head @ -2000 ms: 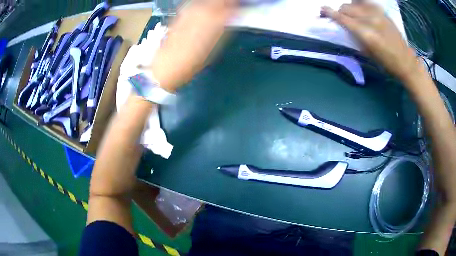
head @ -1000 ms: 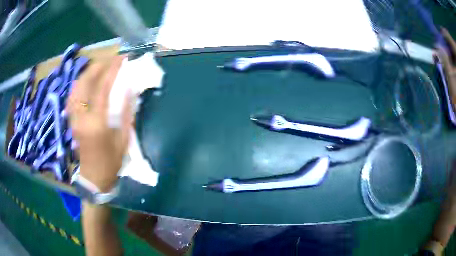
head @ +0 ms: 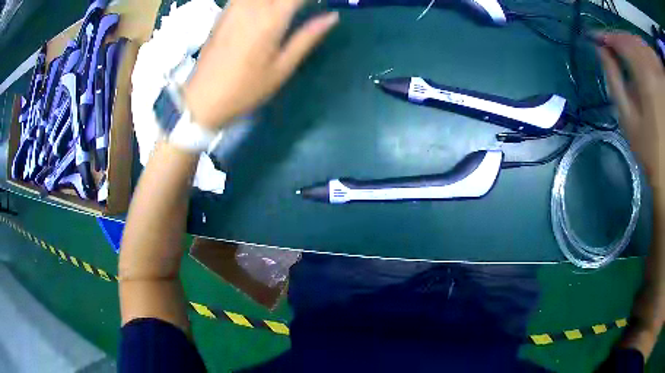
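Three dark-and-white 3D pens lie on the green mat: one cut off by the top edge (head: 485, 9), one in the middle (head: 503, 109), one nearest me (head: 415, 191). Their noses point left and black cables run from their tails. My left hand (head: 251, 62) is over the mat beside the crumpled white cloth (head: 157, 65). Its thumb and fingers are apart with nothing seen between them; some fingertips are cut off by the top edge. My right hand (head: 634, 76) is blurred at the far right by the black cables; whether it holds one is unclear.
A clear filament coil (head: 560, 197) lies at the mat's right front. An open carton (head: 120, 131) heaped with pens stands at left. A brown box with clear plastic (head: 251, 269) is below the bench edge. Yellow-and-black tape (head: 237, 318) marks the green floor.
The view has shifted, so the white far sheet is out of sight. My left hand has left the cloth and moved right and away from me. My right hand has come in from the right edge.
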